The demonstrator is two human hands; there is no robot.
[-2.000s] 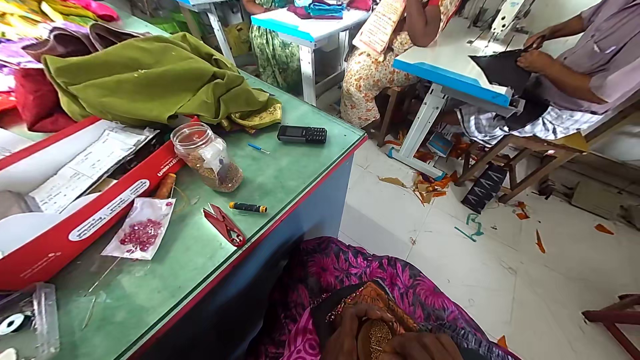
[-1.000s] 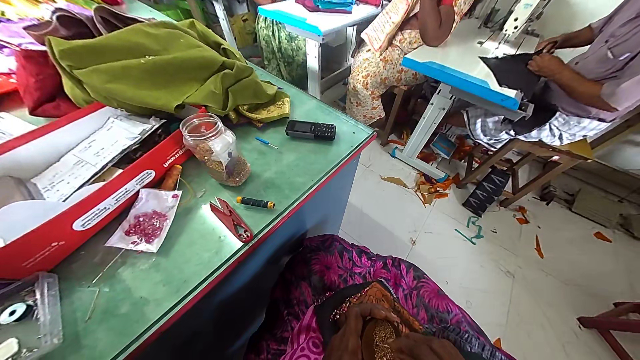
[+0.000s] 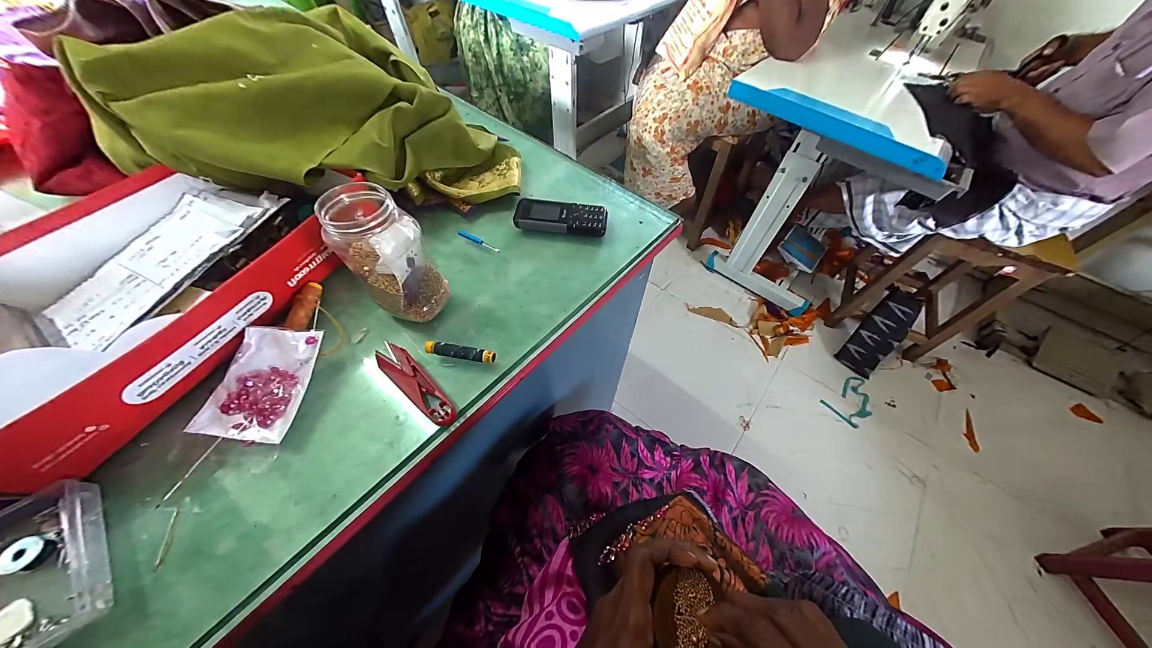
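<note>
Low in the view, over a lap in magenta and black patterned cloth (image 3: 621,459), my left hand (image 3: 634,594) is curled around a small round container of gold beads (image 3: 691,598) and the edge of a dark fabric piece. That piece has an orange patterned part (image 3: 688,531) and a beaded border. My right hand (image 3: 769,621) has its fingertips at the beads, on the container's right side; whether they pinch anything is hidden. On the green table lie red thread snips (image 3: 416,382), a black and yellow thread tube (image 3: 460,352) and a clear jar of gold beads (image 3: 387,256).
The glass-covered table (image 3: 504,297) holds a keypad phone (image 3: 560,218), a blue needle-like tool (image 3: 478,240), a packet of pink beads (image 3: 261,396), a red box (image 3: 180,360), green cloth (image 3: 261,90) and a plastic case (image 3: 81,558). Two people sit at sewing tables (image 3: 846,117); scraps litter the floor.
</note>
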